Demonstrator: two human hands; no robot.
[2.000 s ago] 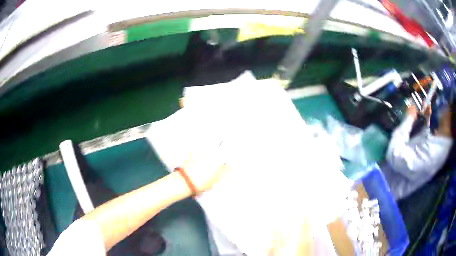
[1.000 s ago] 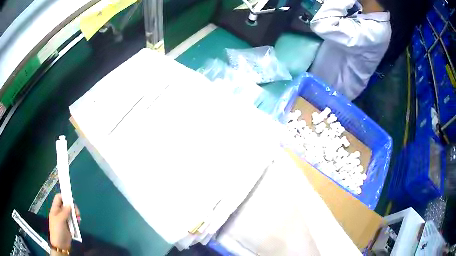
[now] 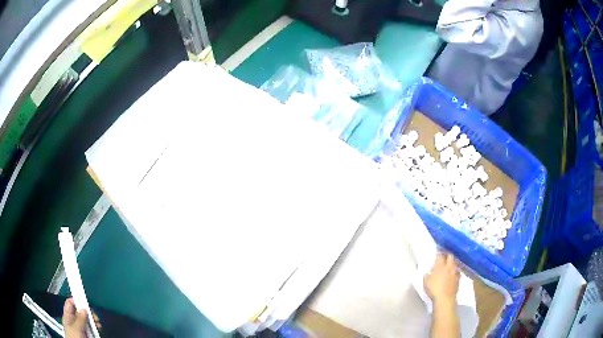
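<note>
My left hand (image 3: 80, 319), cut off by the lower left edge, holds a long narrow white blade (image 3: 74, 277) that points up. My right hand (image 3: 443, 280) is at the lower right, its fingers closed on the edge of a white sheet (image 3: 370, 277) lying over a lower blue crate with a brown lining (image 3: 492, 304). A broad stack of white sheets (image 3: 231, 191) lies in the middle of the view, between the hands. Another narrow white strip (image 3: 43, 313) lies at the lower left on something black.
A blue crate (image 3: 529, 198) with many small white parts (image 3: 456, 185) stands right of the stack. Clear plastic bags (image 3: 347, 69) lie behind on the green bench (image 3: 264, 56). A person in a pale smock (image 3: 486, 49) is at the top right. A metal post (image 3: 190, 30) rises behind the stack.
My right hand has come into view at the lower right and taken the sheet's edge. My left hand has moved down with the blade. The view has shifted slightly.
</note>
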